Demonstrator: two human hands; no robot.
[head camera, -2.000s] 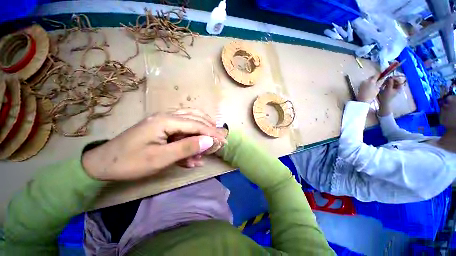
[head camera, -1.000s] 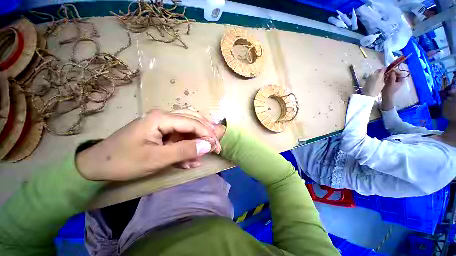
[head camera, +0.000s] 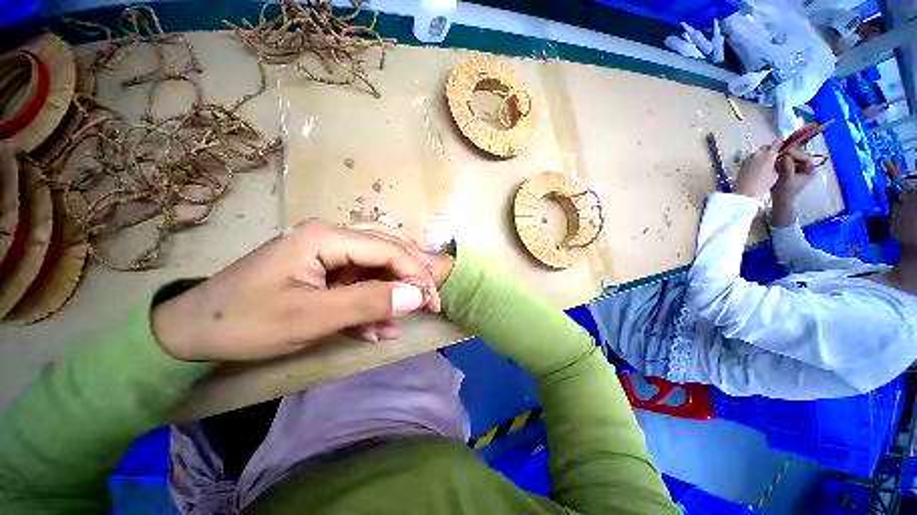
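My left hand (head camera: 292, 292) lies over my right hand near the table's front edge, its fingers curled and thumb pointing right. My right hand (head camera: 438, 270) is mostly hidden behind it; only its wrist and some fingertips show. A thin pale edge shows behind the fingers, but I cannot tell what it is or whether the hands hold anything. Two straw rings, an upper one (head camera: 466, 111) and a lower one (head camera: 533, 223), lie apart on the cardboard to the right, each with a cord loop at its hole. Tangled twisted cord (head camera: 166, 166) lies to the left.
Straw rings with red bands (head camera: 40, 236) are stacked at far left. More cord (head camera: 312, 40) and a white bottle (head camera: 433, 18) are at the far side. At right, a person in white sleeves (head camera: 729, 241) holds a reddish item (head camera: 804, 135). A dark slim tool (head camera: 717, 161) lies nearby.
The view has tilted slightly, so the table things sit higher in the picture. My hands stay together in nearly the same pose. The neighbour's hands have shifted slightly.
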